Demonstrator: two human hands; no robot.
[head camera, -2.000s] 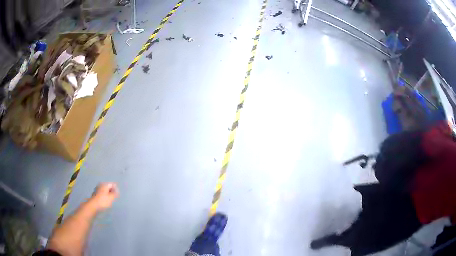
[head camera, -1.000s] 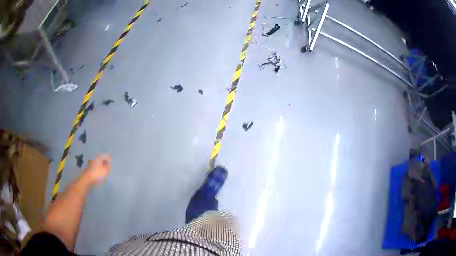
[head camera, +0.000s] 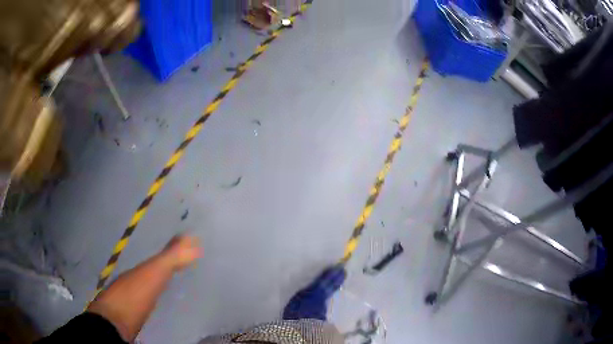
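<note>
My left hand (head camera: 183, 252) is at the lower left, blurred, held out over the grey floor with the forearm bare below a black sleeve. Nothing shows in it, but its fingers are too blurred to read. My right hand is not in view. Nearest in front of me is the floor (head camera: 269, 188) between two yellow-black tape lines, with my blue slipper (head camera: 314, 292) and the small-check apron (head camera: 285, 332) at the bottom edge.
A wheeled metal garment rack (head camera: 504, 232) stands at right under dark hanging clothes (head camera: 571, 127). One blue crate (head camera: 460, 50) holds grey-looking items at upper right. Another blue crate (head camera: 178, 33) is at upper left. Brown cloth (head camera: 30, 107) fills the left edge. Dark scraps (head camera: 386, 259) lie about.
The view has moved forward along the taped aisle. The cardboard box and the crate at lower right have left view; two blue crates now show ahead, and the rack is nearer. My left arm remains extended.
</note>
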